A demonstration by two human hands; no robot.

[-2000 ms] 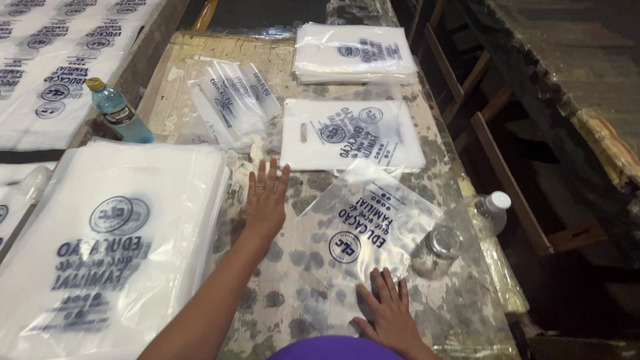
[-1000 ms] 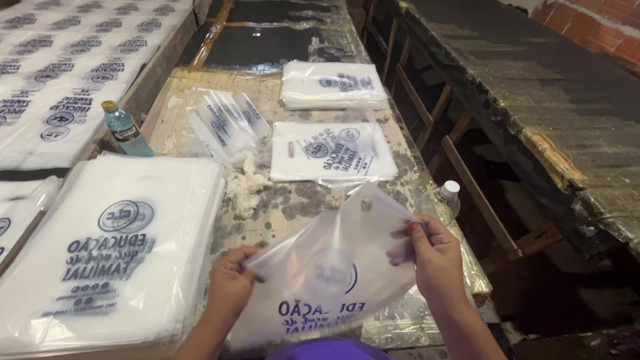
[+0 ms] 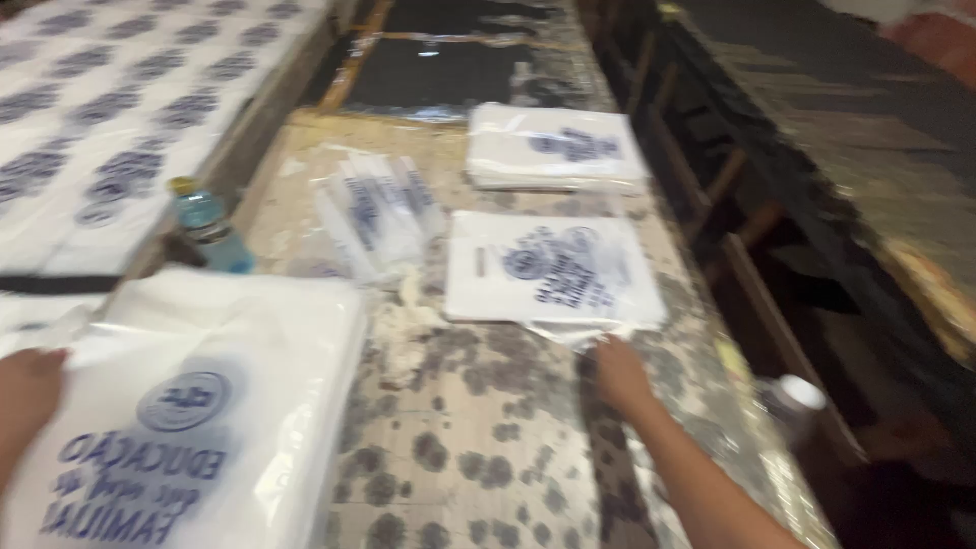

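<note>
My left hand [image 3: 29, 404], cut by the left edge, is at the upper left side of a large stack of printed plastic bags [image 3: 282, 343]; its fingers seem to pinch the top bag, though blur hides the grip. My right hand [image 3: 621, 374] has its fingertips on the lower edge of a clear plastic bag [image 3: 576, 332] lying on the smaller stack of white bags [image 3: 488, 297] with handle slots. Behind that lies another stack of printed bags [image 3: 557, 145]. Folded bags in clear film [image 3: 374, 213] lie to the left of the two small stacks.
A bottle of blue liquid with a yellow cap [image 3: 210, 225] stands behind the large stack. A white-capped bottle [image 3: 797, 404] is at the right edge of the stained table [image 3: 457, 457]. Printed sheets [image 3: 114, 91] cover the left table. A dark gap with wooden braces [image 3: 778, 343] separates the right table.
The clear bag, held between both hands a second ago, now lies over the small stack. My right hand has moved forward to that stack; my left hand has moved left to the large one.
</note>
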